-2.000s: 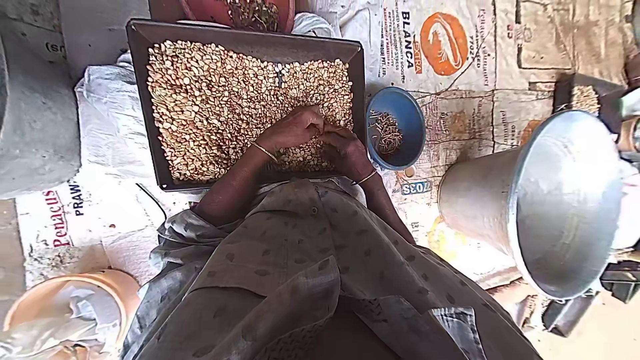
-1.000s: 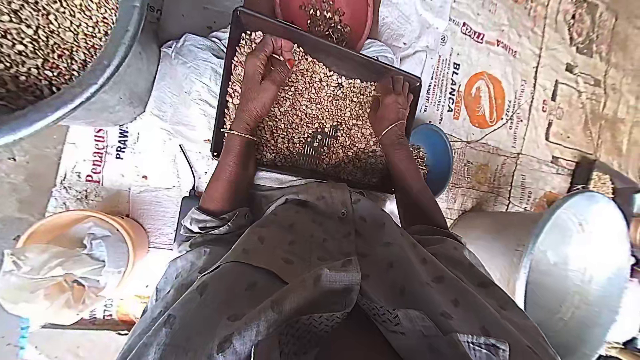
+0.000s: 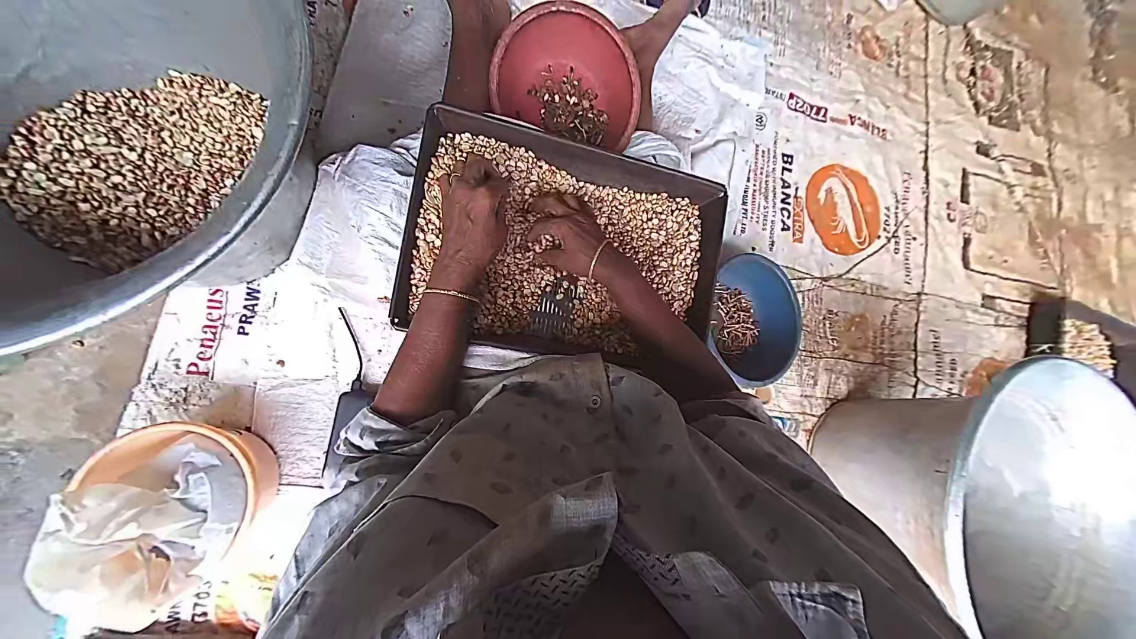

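Note:
A black rectangular tray (image 3: pixel 721 232) lies in front of my lap, holding a layer of pale brown kernels or beans (image 3: pixel 657 222). Over the tray's left part my left hand (image 3: pixel 475 213) is down among them, a bangle on its wrist, its fingertips partly hidden. Close to its right is my right hand (image 3: pixel 572 235), fingers curled at the kernels near the middle; whether it pinches any cannot be made out. Some of the tray's slotted bottom shows below the right hand. A red bowl (image 3: pixel 564 53) with dark scraps touches the tray's far edge. A blue bowl (image 3: pixel 777 319) with thin brown pieces sits at its right.
A large metal basin (image 3: pixel 297 177) with more kernels stands at the upper left. An orange bucket (image 3: pixel 262 461) with plastic sheeting is at the lower left, a big metal pot (image 3: pixel 896 453) at the lower right. Printed woven sacks (image 3: pixel 825 293) cover the floor.
Both hands were lifted and apart at the tray's left and right sides one second ago; now they are lower and closer together over the kernels. The view has shifted, showing more of the basin.

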